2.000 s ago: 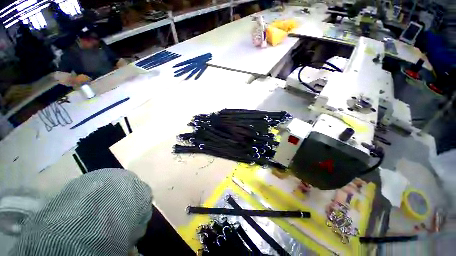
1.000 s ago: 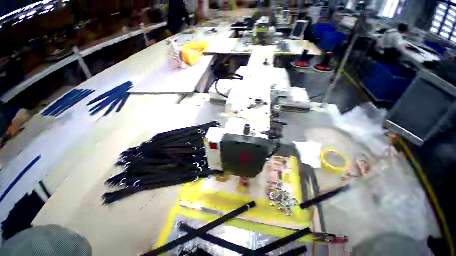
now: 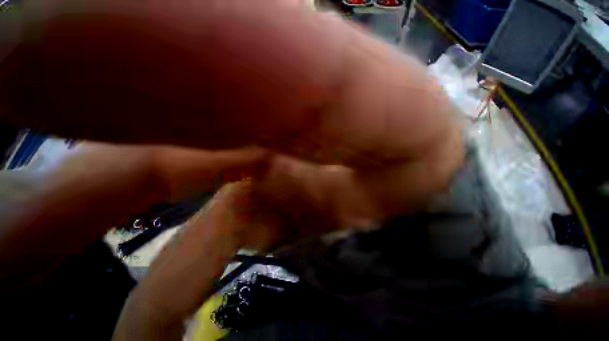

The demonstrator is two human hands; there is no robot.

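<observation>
My right hand (image 3: 400,126), large and blurred, is right in front of the lens. Its fingers stretch left and hide the machine and most of the tabletop; the dark wrist area is below right. I cannot tell whether it holds anything. My left hand cannot be made out. Below the fingers, black straps with silvery rings (image 3: 244,303) lie in a bunch beside yellow tape edging (image 3: 208,320). Part of the finished strap pile (image 3: 143,234) shows between the fingers at left.
Crinkled clear plastic (image 3: 521,170) lies at right, with a thin orange-red cord (image 3: 489,100) at its upper end. Beyond are a yellow floor line (image 3: 544,150), a grey framed panel (image 3: 534,43) and a blue bin (image 3: 469,20). Dark blue strips (image 3: 25,150) show at far left.
My right hand has come up close to the lens and covers the machine. The view has tilted down, so the strap pile and plastic are only partly seen.
</observation>
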